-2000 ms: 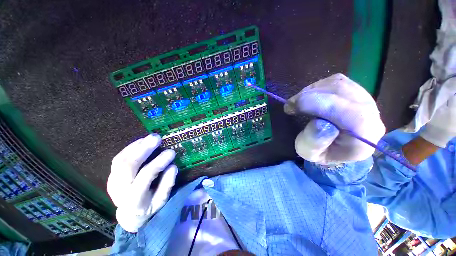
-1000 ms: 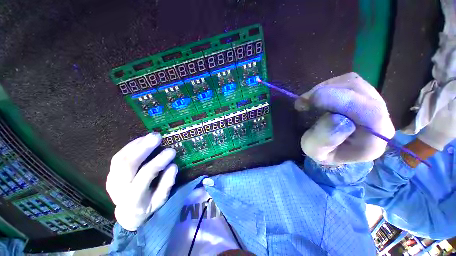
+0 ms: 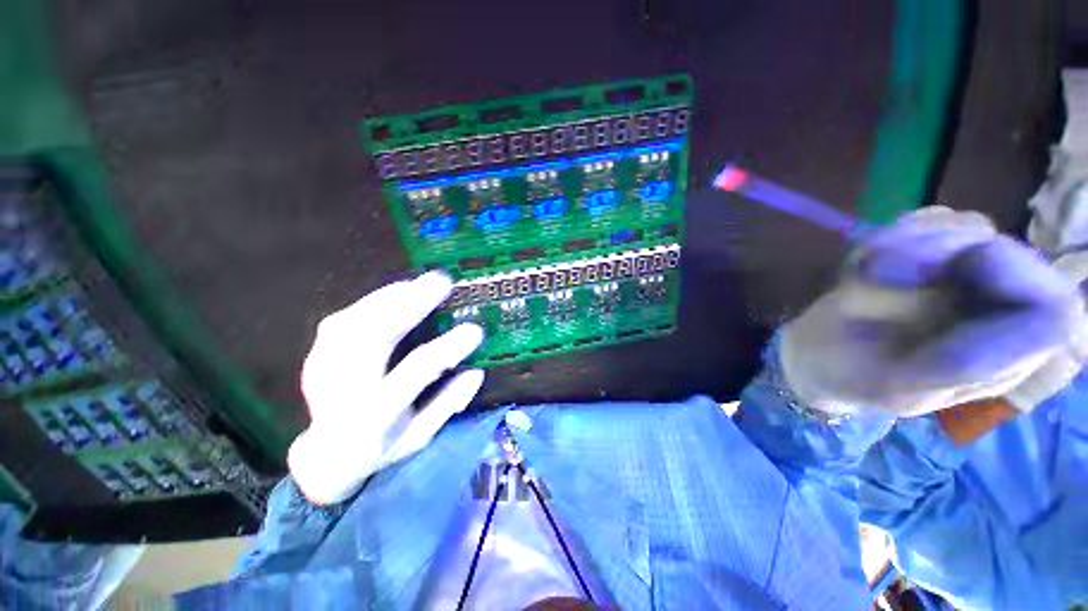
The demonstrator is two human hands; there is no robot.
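The green circuit board lies flat on a black mat. Its upper display row has a blue strip and several blue patches below it; the lower section shows no such blue patches. My gloved left hand rests with its fingertips on the board's lower left edge. My gloved right hand is blurred and holds the thin purple brush. The brush's pinkish-red tip is right of the board, off it.
A black rack with green boards bearing blue patches stands at the left. The mat has a green edge at the right. Another person's blue sleeve is at the lower right, close to my right hand.
The brush tip has left the upper right blue patch and moved right, off the board, with my right hand. The view has shifted, so the board appears further right.
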